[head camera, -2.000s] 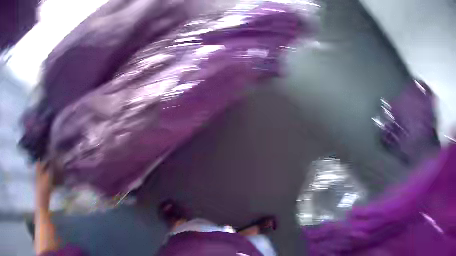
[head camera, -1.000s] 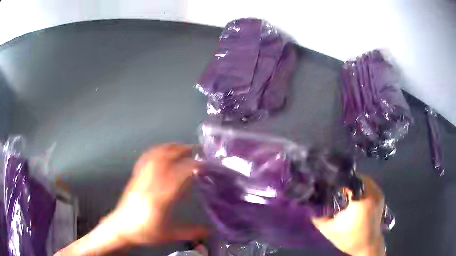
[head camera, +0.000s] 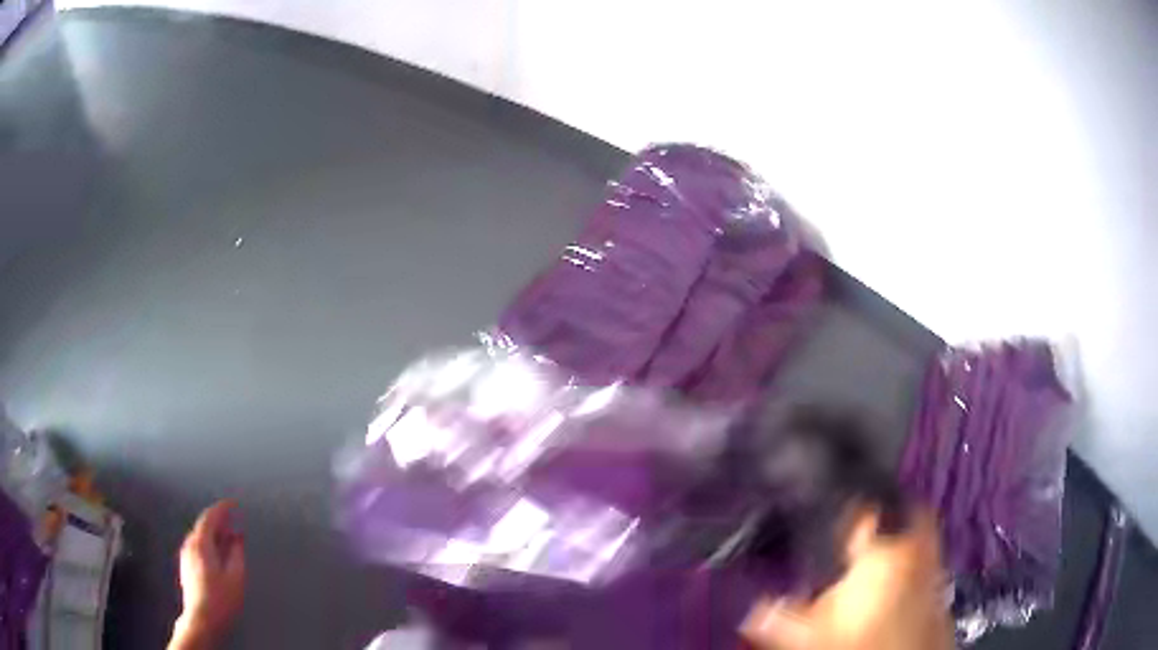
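Note:
A purple garment in shiny clear film (head camera: 546, 489) lies across the middle in front of me, blurred, with strong glare. My right hand (head camera: 876, 584) is at its right end, closed on a dark, blurred part that looks like the black hanger necks. My left hand (head camera: 213, 565) is at the lower left, apart from the garment, holding nothing, its fingers small and partly blurred. A floor pile of bagged purple garments (head camera: 635, 286) lies just behind the held one, which overlaps its near end in view.
A second purple pile (head camera: 997, 470) lies at the right near the white wall (head camera: 813, 114). A narrow bagged strip (head camera: 1105, 578) is beyond it. At the lower left are purple cloth in film (head camera: 18, 571) and a pale framed object (head camera: 79, 571) with orange.
My left hand has let go of the bagged garment and moved left. The garment now extends further left from my right hand. The view has turned, so the floor piles appear lower and further right.

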